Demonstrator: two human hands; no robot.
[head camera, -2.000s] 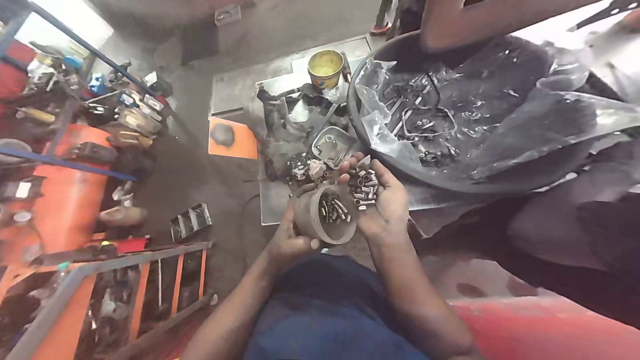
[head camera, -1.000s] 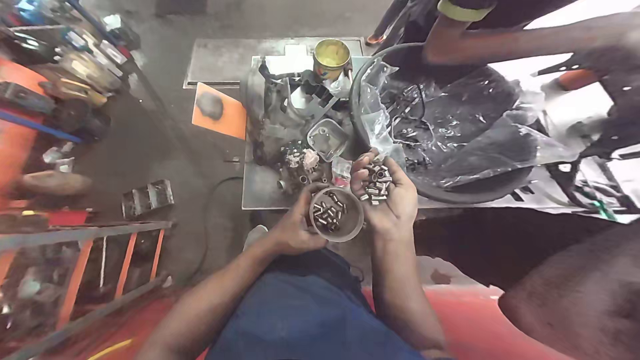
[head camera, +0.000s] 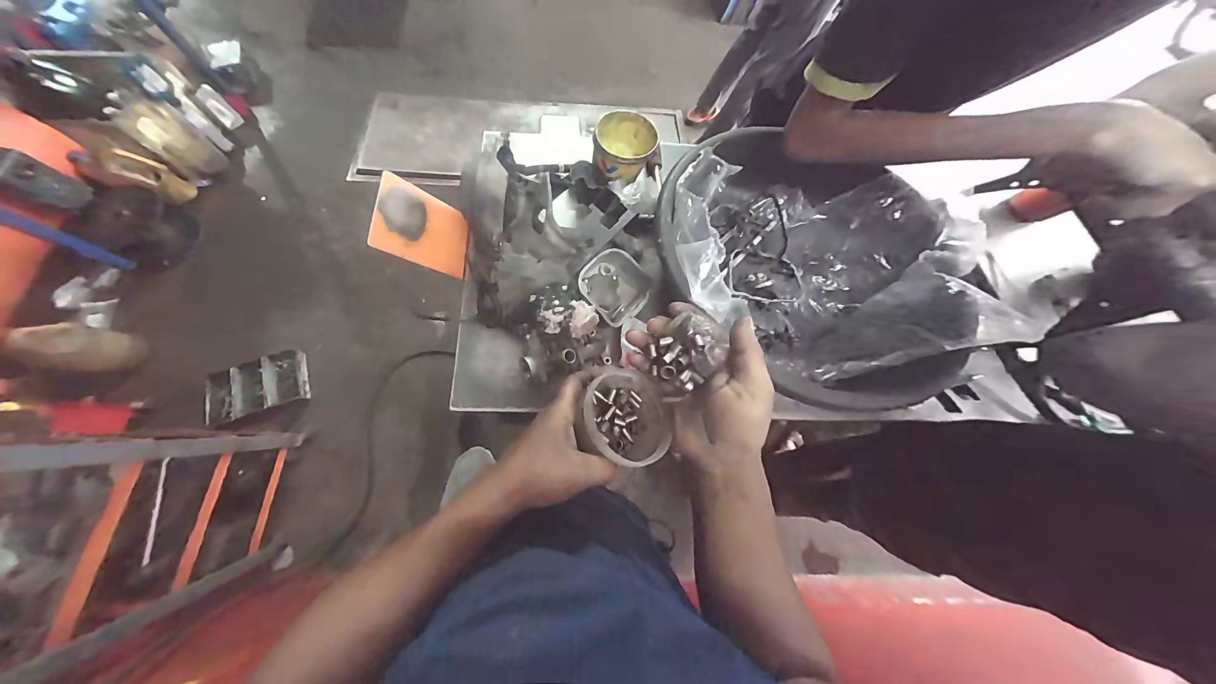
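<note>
My left hand grips a round plastic tub from its left side; small metal cylindrical pieces lie in its bottom. Just right of the tub, my right hand is palm up and cupped around a heap of similar short metal pieces. What looks like clear plastic shows around this heap, but its shape is unclear. Beyond my hands, a small square clear container and assorted metal parts rest on a metal-topped table.
A large black tub lined with clear plastic film holds metal parts at the right. A yellow-lined can stands at the table's back. A co-worker's arm reaches across the tub. An orange-railed rack stands at lower left.
The round tub was tilted toward my right hand two seconds ago and now sits more upright. The co-worker's arm stays over the black tub. The view has shifted somewhat.
</note>
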